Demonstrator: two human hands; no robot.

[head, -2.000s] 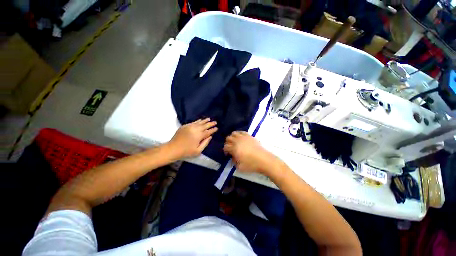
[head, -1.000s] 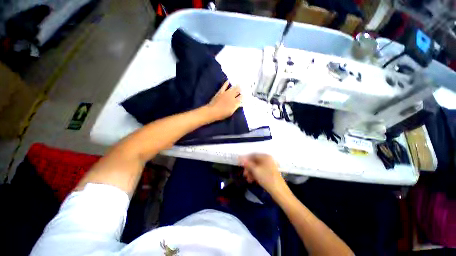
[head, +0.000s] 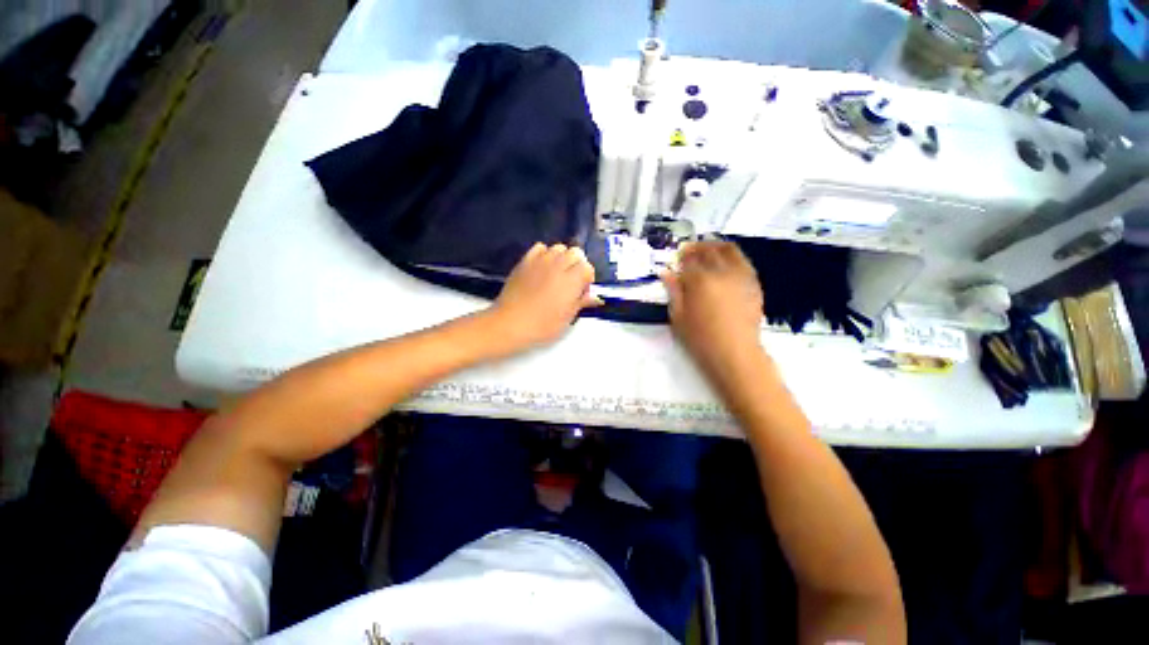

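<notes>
A dark garment piece [head: 473,170] lies on the white table left of the sewing machine [head: 806,164], its right edge at the needle area [head: 643,252]. A narrow dark strip [head: 630,309] runs along its near edge between my hands. My left hand [head: 548,294] pinches the garment's near edge just left of the needle. My right hand [head: 714,292] is right of the needle, fingers closed near the presser foot; what its fingertips hold is hidden.
A bundle of dark strips [head: 806,284] lies under the machine arm. Right of it are a yellow-labelled item [head: 924,362] and a dark tied bundle [head: 1023,353]. A pale blue trough [head: 416,38] is behind, a red basket [head: 132,454] at left.
The garment has turned and moved right to the needle, its strip edge now at the near side. My right hand has moved from the table's front edge up beside the needle.
</notes>
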